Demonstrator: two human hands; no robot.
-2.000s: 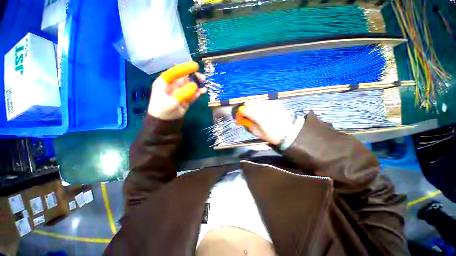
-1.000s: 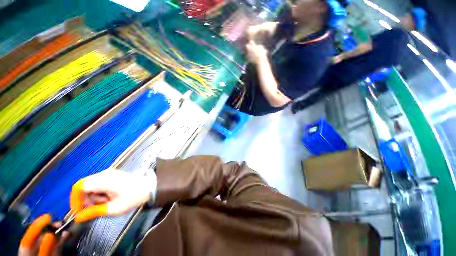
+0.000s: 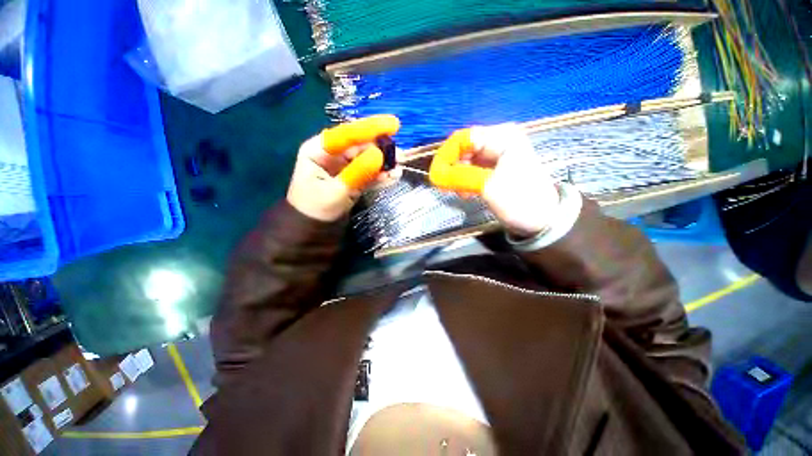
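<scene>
My left hand [image 3: 343, 165], with orange finger cots on thumb and forefinger, pinches a small black connector housing [image 3: 386, 153]. My right hand [image 3: 490, 172], also with orange cots, is just right of it and pinches a thin pale lead wire [image 3: 416, 169]. The wire spans the short gap between the hands and its left end is at the housing; whether it is inserted cannot be told. Both hands are over the left part of the blue lead wire tray [image 3: 534, 80] and the white lead wire tray [image 3: 614, 156].
Green lead wires [image 3: 401, 22] lie beyond the blue ones. Mixed-colour harnesses [image 3: 750, 71] lie right of the trays. A plastic-covered white box [image 3: 218, 53] and a blue bin [image 3: 102, 134] stand at left. Small black pieces [image 3: 209, 165] lie on the green mat [image 3: 249, 142]. A dark sleeve [image 3: 770, 214] shows at right.
The view swung right and back. Compared with two seconds ago, my right hand is higher, level with my left, and a pale wire now shows between the hands.
</scene>
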